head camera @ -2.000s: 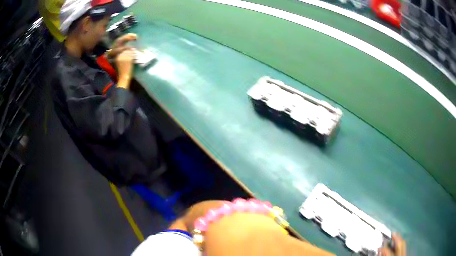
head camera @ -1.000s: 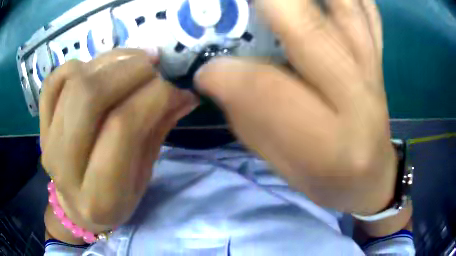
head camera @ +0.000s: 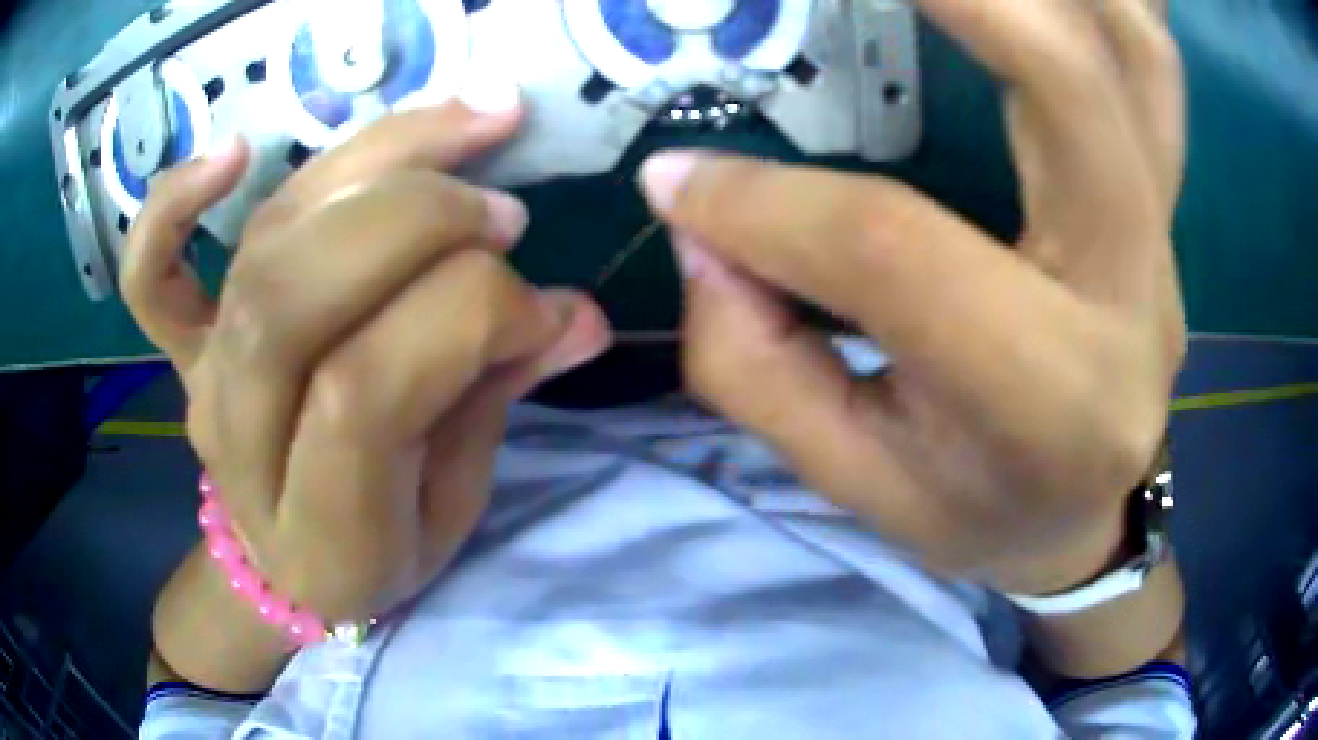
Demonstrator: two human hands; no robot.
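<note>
The silver metal bracket unit (head camera: pixel 557 130) lies across the top, slightly tilted, its blue-and-white round parts (head camera: pixel 351 61) showing through the plate. Shiny beads (head camera: pixel 701 110) show at a notch in its lower edge. My left hand (head camera: pixel 362 325), with a pink bracelet, is at the unit's lower left. Its fingers are curled, with some fingertips over the plate edge; its grip is unclear. My right hand (head camera: pixel 940 318) pinches a thin wire-like strand (head camera: pixel 629 250) between thumb and forefinger, below the notch. The strand's other end is near my left fingertips.
The green bench top (head camera: pixel 1243 188) lies beneath the unit, with its near edge below my hands. My light blue clothing (head camera: pixel 622 578) fills the lower middle. A grey floor with yellow lines (head camera: pixel 1243 398) shows at both sides.
Earlier the view showed a person and two units along the bench; now it faces my hands and one unit. Since one second ago, my fingers have moved off the notch and the strand has become visible.
</note>
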